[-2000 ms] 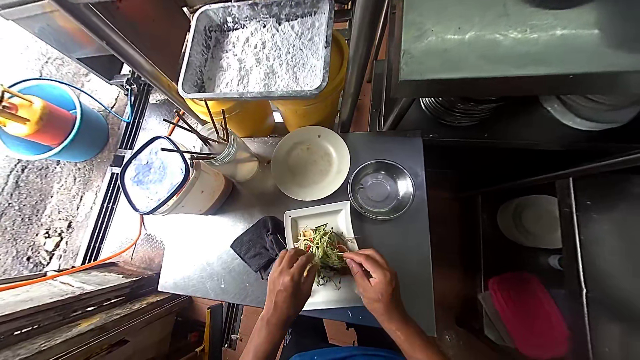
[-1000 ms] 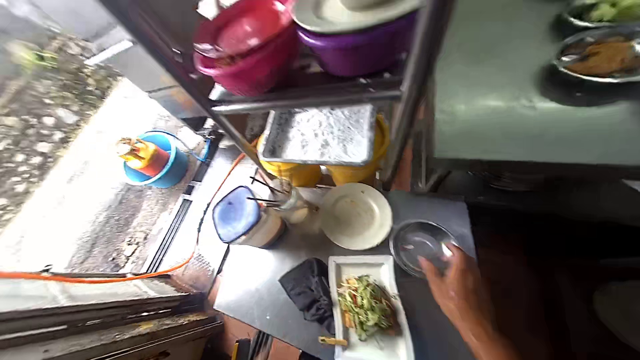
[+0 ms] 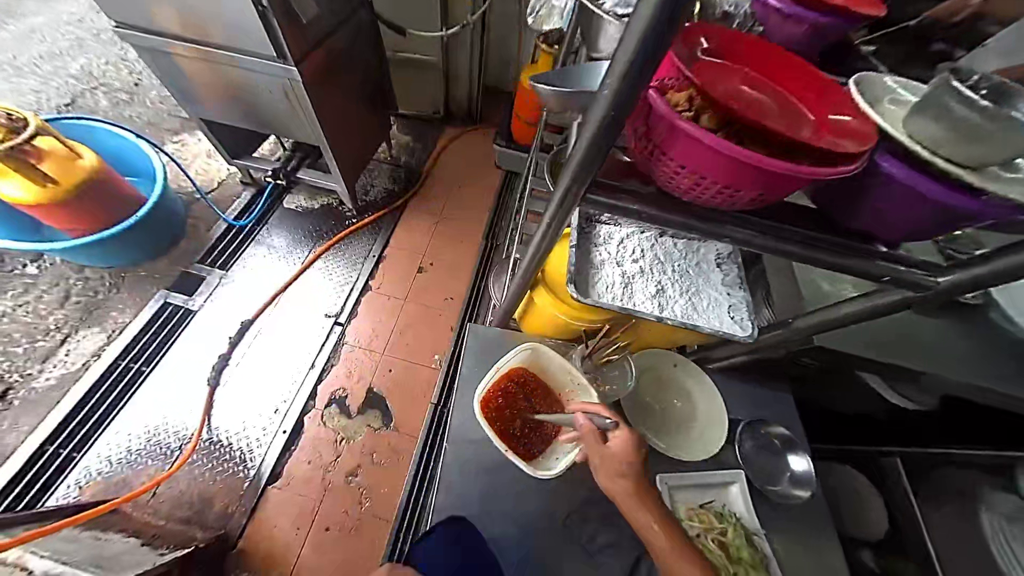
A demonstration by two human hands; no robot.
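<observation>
A squarish white tub [image 3: 576, 384] of red chilli sauce [image 3: 522, 412] stands uncovered on the metal table. My right hand [image 3: 610, 448] grips the handle of a spoon [image 3: 572, 420] whose far end is in the sauce. Only a sliver of my left hand [image 3: 394, 570] shows at the bottom edge, beside a dark blue rounded thing [image 3: 454, 550]; whether it holds this is hidden. Shredded vegetables [image 3: 724, 538] lie on a white rectangular plate [image 3: 740, 482], partly behind my right forearm. Nearby are a round pale plate [image 3: 676, 404] and a steel bowl [image 3: 774, 460].
A glass jar with wooden sticks [image 3: 612, 376] stands behind the tub. Beyond are a tray of white powder [image 3: 664, 276], yellow containers [image 3: 556, 296] and a rack post [image 3: 596, 152]. An orange hose [image 3: 280, 288] crosses the floor at left, near a gas cylinder in a blue basin [image 3: 160, 228].
My right hand has left the steel bowl and now holds a spoon in the tub. The tub's top, covered in the earlier frames, is now uncovered. The view has swung left.
</observation>
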